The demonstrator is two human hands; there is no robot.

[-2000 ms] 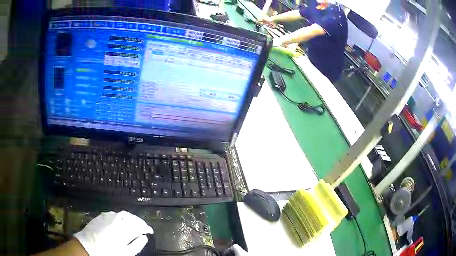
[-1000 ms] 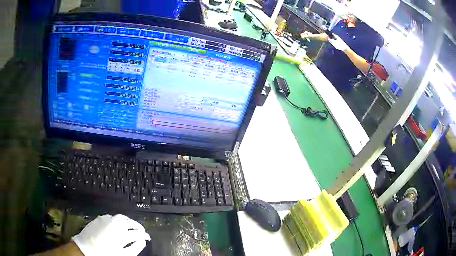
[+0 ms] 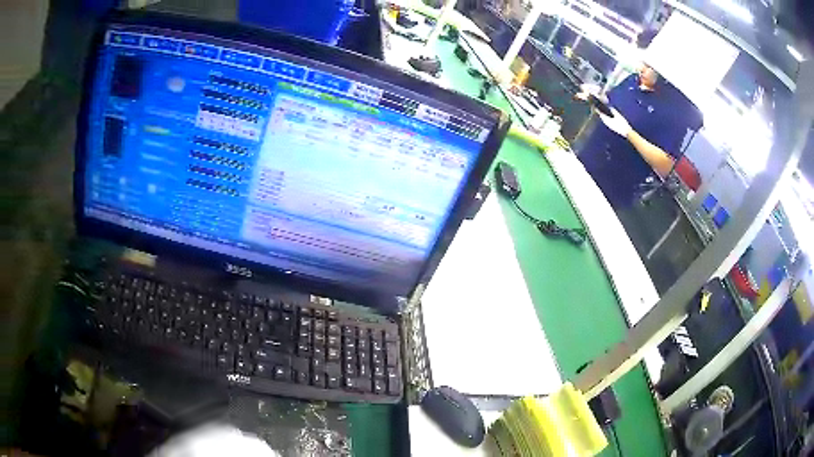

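My left hand (image 3: 212, 443), in a white glove, is blurred and cut off by the bottom edge, in front of the test fixture (image 3: 290, 427). Its fingers and anything in them cannot be made out. The fixture's dark shiny top shows below the keyboard (image 3: 250, 335). My right hand is out of the picture. The monitor (image 3: 268, 161) shows a blue and white test screen. A black mouse (image 3: 452, 415) lies right of the keyboard on the white ledge.
A yellow ridged stack (image 3: 549, 427) stands beside the mouse. A power adapter (image 3: 507, 180) with its cord lies on the green belt (image 3: 571, 268); another dark adapter (image 3: 605, 406) lies behind the stack. A pale post slants across the right. A person (image 3: 638, 129) stands beyond the belt holding something dark.
My left hand has moved down and is now mostly out of the picture. The view has tilted and shifted. The adapter and cord seen near my hand two seconds ago no longer show.
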